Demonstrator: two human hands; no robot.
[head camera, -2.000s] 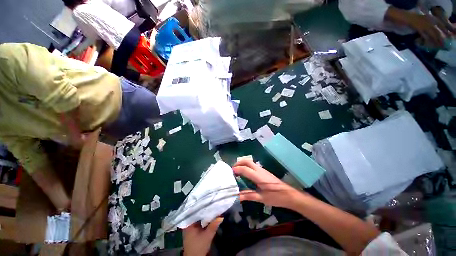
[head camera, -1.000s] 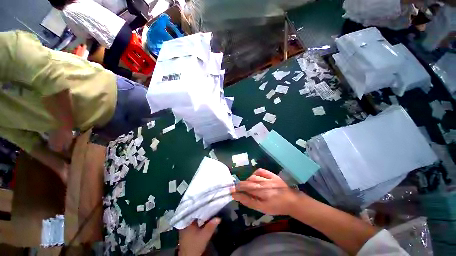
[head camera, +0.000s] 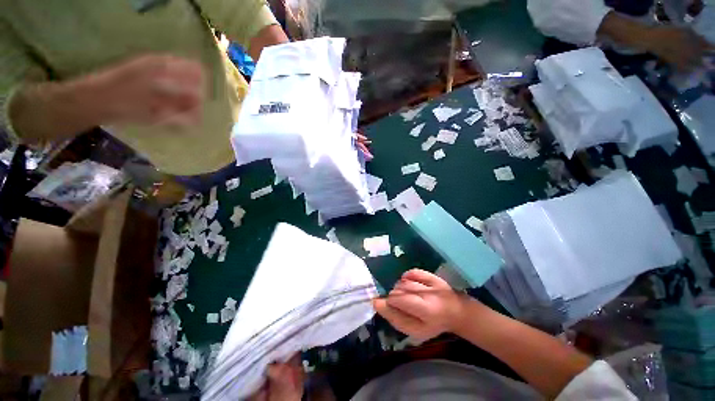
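A bundle of white poly mailers (head camera: 294,294) is fanned and bent in front of me, its layered edges facing me. My left hand (head camera: 284,381) grips its lower edge from below, partly hidden by the bundle and cut off by the picture's edge. My right hand (head camera: 419,304) has its fingers closed at the bundle's right corner, pinching the edges. A teal product box (head camera: 456,244) lies on the green table just beyond my right hand. A flat stack of mailers (head camera: 600,235) lies to the right, touching the box's end.
A pile of packed mailers (head camera: 302,129) stands at the table's far side, with a coworker (head camera: 125,86) beside it. An open carton (head camera: 102,274) is at left. More packed mailers (head camera: 588,98) and another person's hand (head camera: 666,43) are at upper right. Paper scraps (head camera: 188,258) litter the table.
The bundle has opened out and spread toward the lower left. My right fingers stay closed at its corner after closing earlier. The coworker has moved from the carton to the packed pile.
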